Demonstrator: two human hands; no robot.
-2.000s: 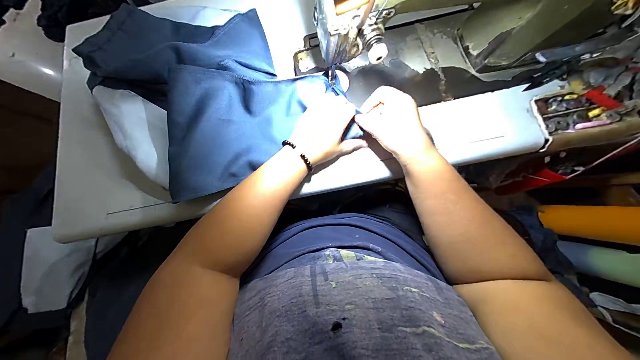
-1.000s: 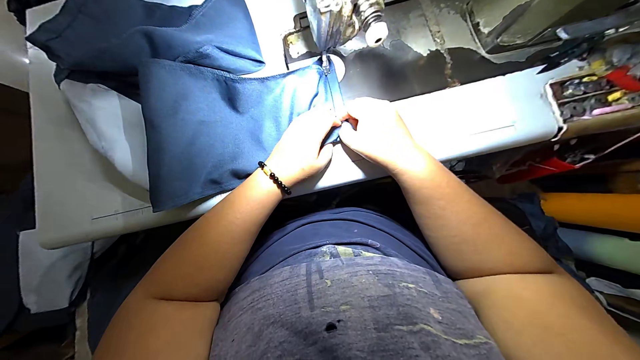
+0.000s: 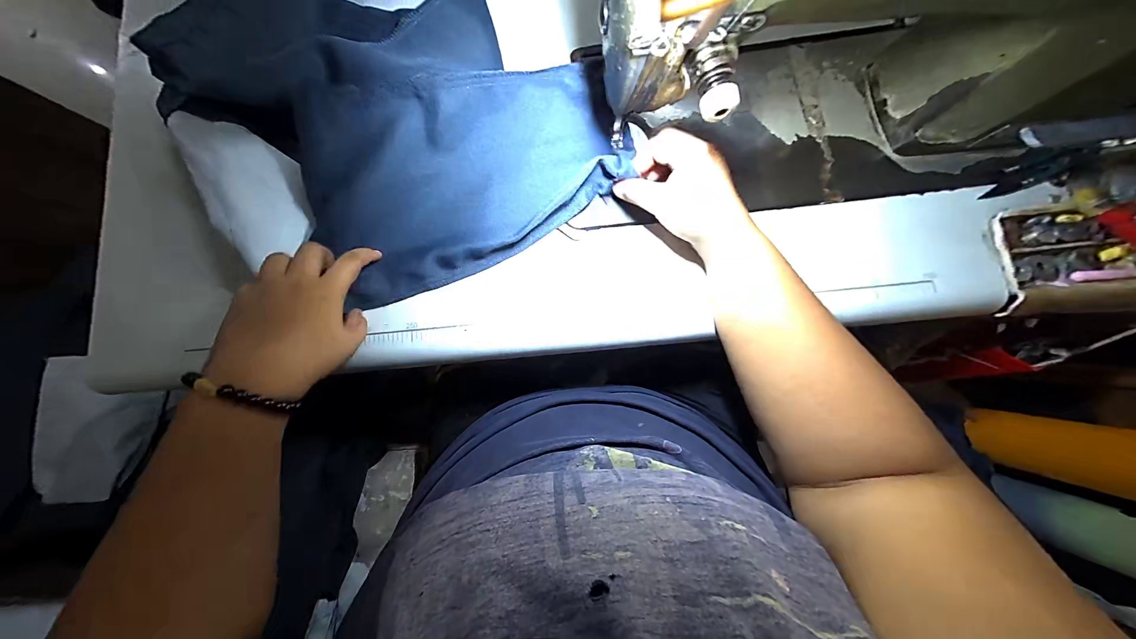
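Navy blue fabric with a stitched seam lies over the left part of the sewing table. One gathered corner of it sits beneath the presser foot of a sewing machine. My right hand pinches this corner between thumb and fingers, just right of the foot. At the cloth's lower left corner rests my left hand, fingers spread; its fingertips touch the cloth, and whether it grips any is not clear. A white piece of cloth shows under the navy fabric.
The machine's worn metal bed extends right from the foot. At the table's right end is a tray of bobbins and small parts, with dark scissors or snips behind it. Orange and pale green rolls stand low at the right.
My left hand has left the spot beside my right hand and moved left to the cloth's lower corner. My right hand has moved up closer to the presser foot. The cloth's near edge now runs slanted.
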